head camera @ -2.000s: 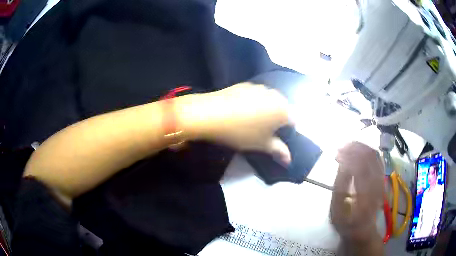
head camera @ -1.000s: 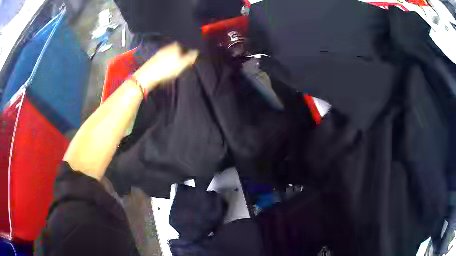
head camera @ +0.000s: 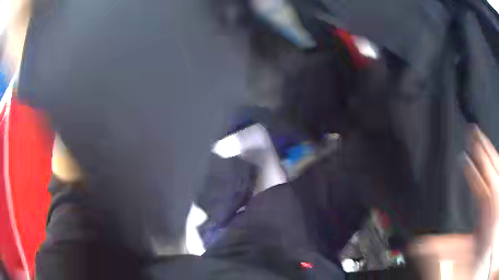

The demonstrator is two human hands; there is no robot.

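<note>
A large blurred dark cloth (head camera: 148, 109) hangs across the left and middle of the view. Only a patch of my left forearm (head camera: 65, 162) shows beside its left edge, above a black sleeve. My left hand is hidden or too blurred to make out. More black cloth (head camera: 432, 136) hangs at the right. My right hand (head camera: 482, 169) is cut off by the right edge, with its fingers against or beside this cloth. I cannot tell if it grips it.
A red panel with a white edge (head camera: 24, 180) stands at the far left. Pale strips (head camera: 268, 158) and a small blue thing (head camera: 298, 155) show low in the middle, among dark cloth. A red and white thing (head camera: 358, 48) is at the upper right.
The view has turned from the sewing table down to hanging cloth. Since one second ago, a dark cloth has come across the left, covering my left hand, and my right hand has appeared at the right.
</note>
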